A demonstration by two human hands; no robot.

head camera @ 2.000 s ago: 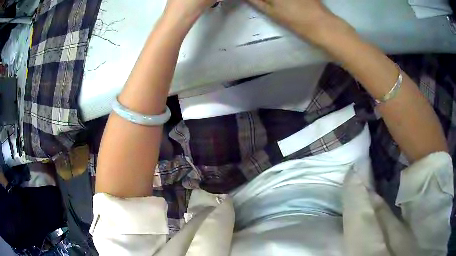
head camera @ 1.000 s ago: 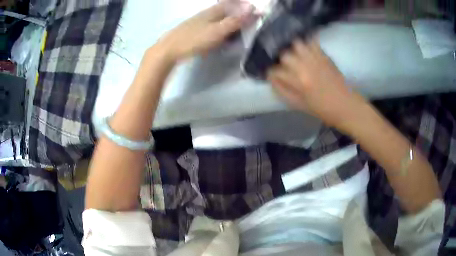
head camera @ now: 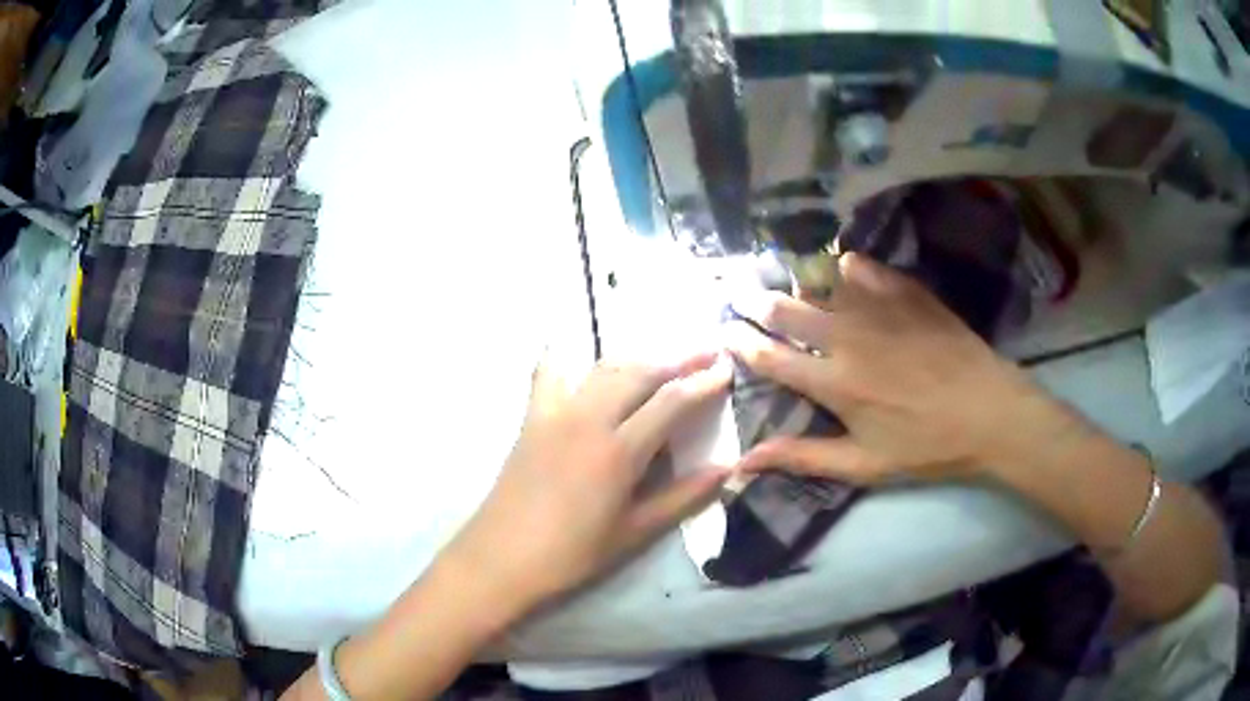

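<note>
A plaid piece [head camera: 788, 514] with a white strip [head camera: 706, 445] along its left edge lies on the white table below the sewing machine's needle area, under the bright lamp. My left hand [head camera: 603, 466] has its fingertips on the white strip. My right hand [head camera: 891, 390] lies on the plaid piece, fingers spread over it, near the presser area. More dark plaid cloth [head camera: 946, 253] shows beyond my right hand, under the machine head. The needle and foot are hard to make out in the glare.
The machine head [head camera: 850, 69] spans the upper right. A plaid panel [head camera: 178, 342] with frayed edge hangs over the table's left side. A thin dark bent rod [head camera: 587, 247] lies left of the needle. Red looped handles [head camera: 1049, 247] and a white piece [head camera: 1199, 356] are at the right.
The view has tilted up to the machine. The plaid piece, blurred between my hands a second ago, now lies flat on the table below the needle area, with both hands on it.
</note>
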